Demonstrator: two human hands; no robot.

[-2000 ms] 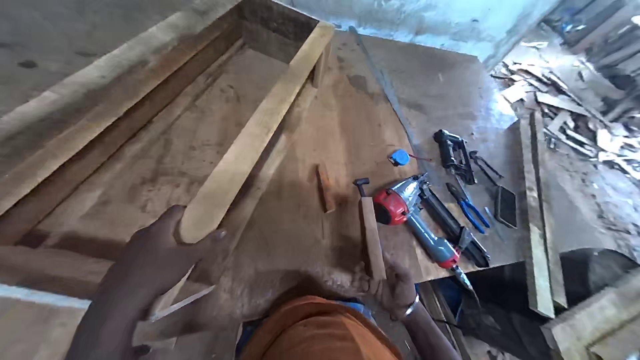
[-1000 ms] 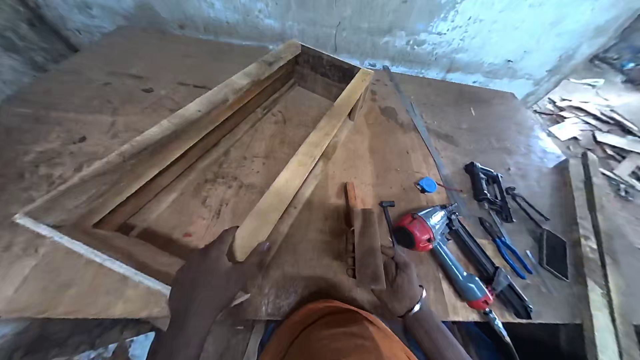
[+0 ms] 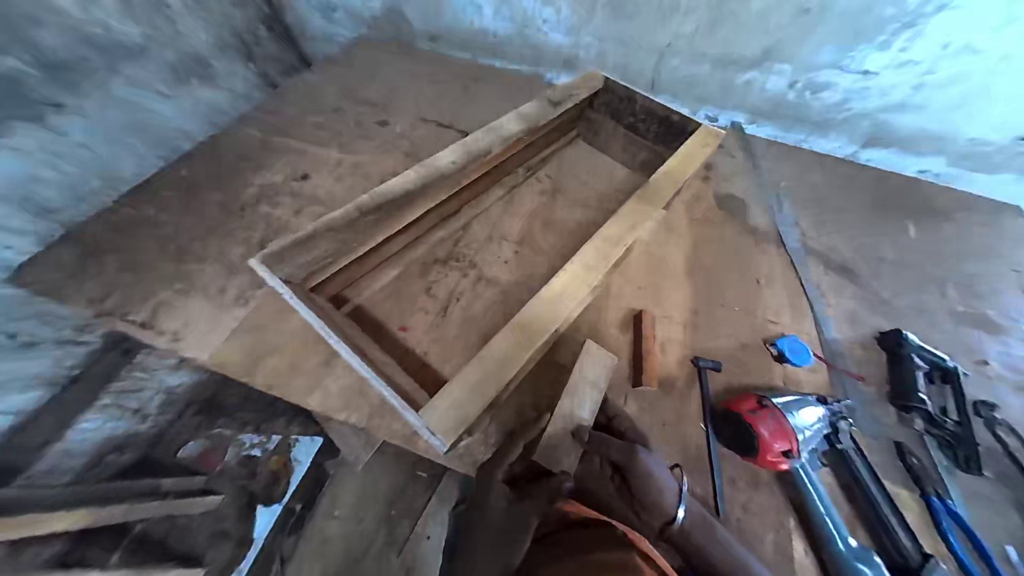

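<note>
My right hand (image 3: 628, 472) grips a short flat wooden block (image 3: 578, 404) near the table's front edge. At the block's lower end is my left hand (image 3: 532, 472), dark and partly hidden, its fingers touching or close to the wood. A long, narrow wooden frame (image 3: 432, 180) lies beyond my hands, with a pale board (image 3: 560, 296) along its right side. Just right of the held block, a small reddish wood piece (image 3: 645, 350) rests on the table. Further right lies a hammer (image 3: 709, 432) with a thin dark handle.
A red and silver pneumatic nailer (image 3: 788, 448), a blue tape measure (image 3: 792, 350), a staple gun (image 3: 932, 392) and blue-handled pliers (image 3: 948, 512) lie at right. A long metal strip (image 3: 804, 272) crosses the tabletop (image 3: 904, 216). A rough wall (image 3: 720, 56) stands behind.
My left hand has let go of the pale board on the frame and moved over to the block in my right hand. The block has come away from beside the reddish piece. The view has swung left.
</note>
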